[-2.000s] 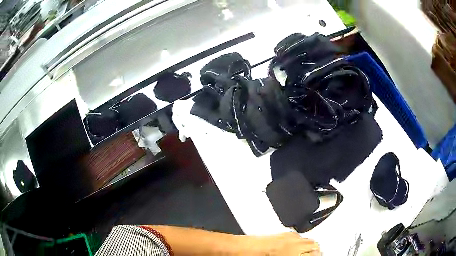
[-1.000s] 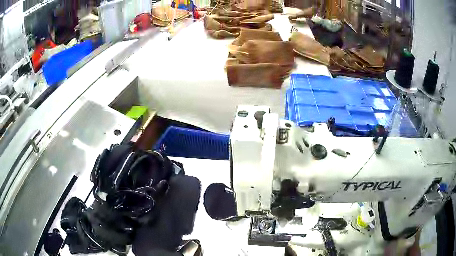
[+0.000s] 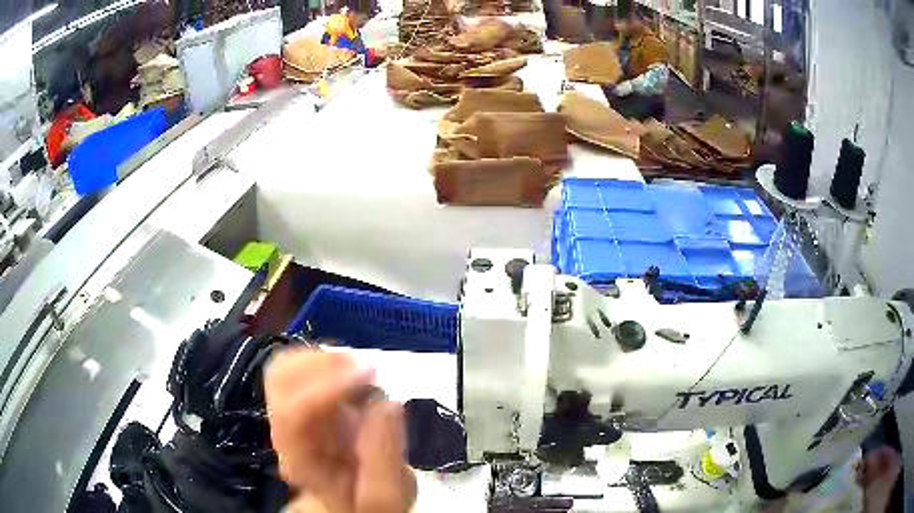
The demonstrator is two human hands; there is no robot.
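Note:
The off-white sewing machine (image 3: pixel 641 346) marked TYPICAL stands at the right, its dark presser foot area (image 3: pixel 576 426) over the cylinder arm (image 3: pixel 516 481). My left hand (image 3: pixel 341 431) is raised and blurred in front of the sewn work pile (image 3: pixel 215 431). Its fingers look bent, and I cannot tell if they hold anything. A black panel (image 3: pixel 436 436) lies between that hand and the machine head. My right hand (image 3: pixel 877 476) shows small and partly cut off low at the right edge, below the machine's far end; its fingers are unclear.
A blue basket (image 3: pixel 376 319) and a blue lidded bin (image 3: pixel 671 230) stand behind the table. Brown pieces (image 3: pixel 491 180) are stacked beyond. Thread cones (image 3: pixel 795 160) stand at the right. A pale metal ledge (image 3: pixel 150 311) runs along the left. Two people (image 3: pixel 346 32) (image 3: pixel 641 62) are far back.
The view has swung from the left-side work to the machine, then tilted slightly up. My left hand has come up in front of the pile since one second ago.

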